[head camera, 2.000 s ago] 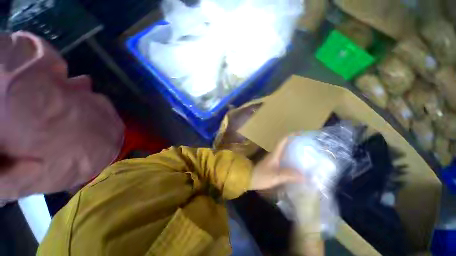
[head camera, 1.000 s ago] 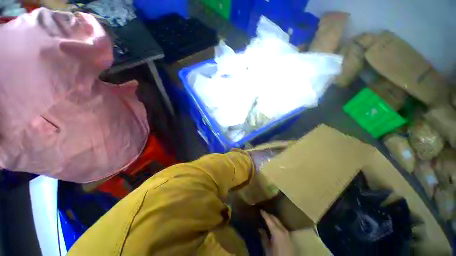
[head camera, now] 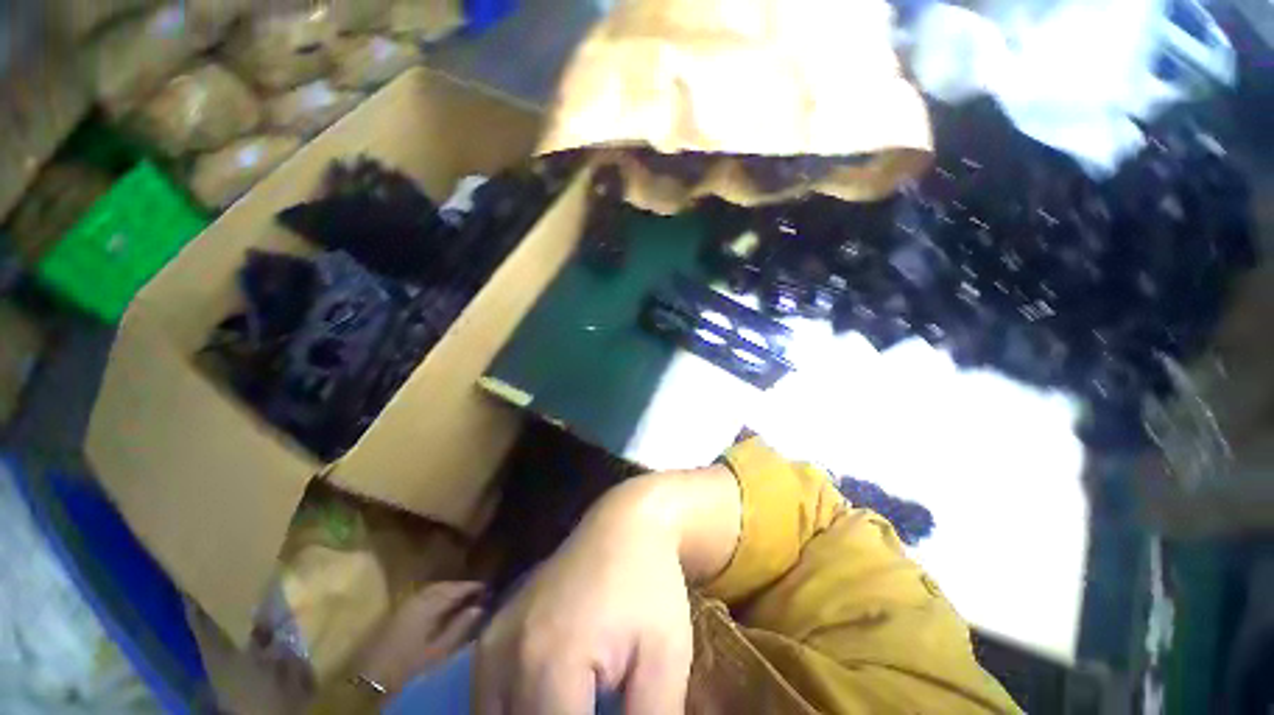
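My right hand [head camera: 594,615], in a mustard sleeve, is at the bottom centre with its fingers pointing down. What its fingertips do is hidden. My left hand [head camera: 426,622] is small and blurred beside it, partly hidden; whether it holds anything cannot be told. An open cardboard carton [head camera: 203,461] with black plastic panels [head camera: 335,328] inside stands at the left. A black part with round openings [head camera: 720,333] lies across the green bench top [head camera: 587,328] and the white sheet [head camera: 978,489]. A small black piece [head camera: 890,506] lies on the sheet.
A kraft paper bag [head camera: 741,84] lies at the top centre by a large heap of black parts [head camera: 964,252]. Clear plastic [head camera: 1048,70] is at the top right. A green crate [head camera: 119,240] and packed bags [head camera: 210,105] are upper left; a blue bin edge [head camera: 126,587] is lower left.
The view has swung to the bench; the carton now shows at left. The clear bag held earlier and the pink cloth are out of view. Both hands are now at the bottom.
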